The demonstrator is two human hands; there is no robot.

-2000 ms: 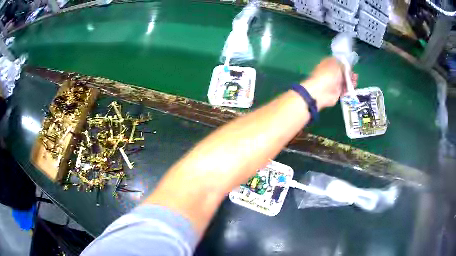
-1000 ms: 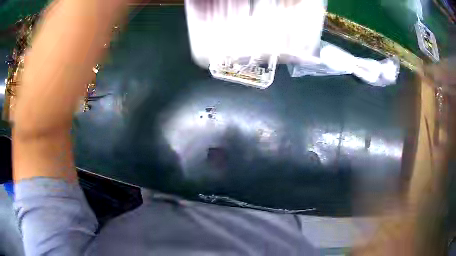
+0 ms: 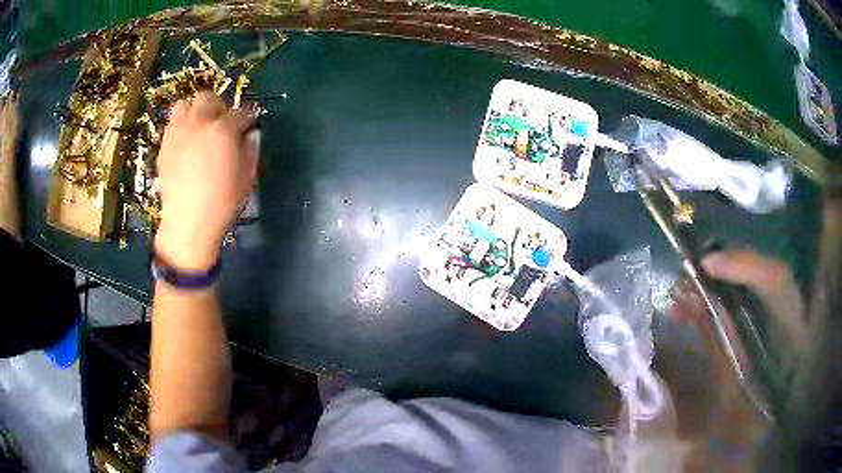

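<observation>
Two white housings with circuit boards inside, one upper point(image 3: 535, 143) and one lower point(image 3: 494, 257), lie close together on the dark green mat. Each has a white cord running right into a clear bag. My left hand point(image 3: 205, 171) reaches into the pile of brass strips point(image 3: 138, 175) at the left; its fingertips are among the strips, and its hold cannot be made out. My right hand point(image 3: 734, 291) is blurred at the right, with its fingers around a long thin tool point(image 3: 667, 222). A small brass-coloured piece point(image 3: 683, 212) shows beside the tool.
A tan tray point(image 3: 65, 205) filled with brass strips stands left of the pile. A worn brown ledge point(image 3: 554, 51) borders a green belt point(image 3: 702, 55) at the back. Another housing point(image 3: 816, 103) lies at the far right. A dark crate point(image 3: 277, 393) with brass pieces is below the bench.
My left hand has moved from the belt back to the brass pile. A second housing now lies beside the first on the mat. The thin tool has appeared at my right hand.
</observation>
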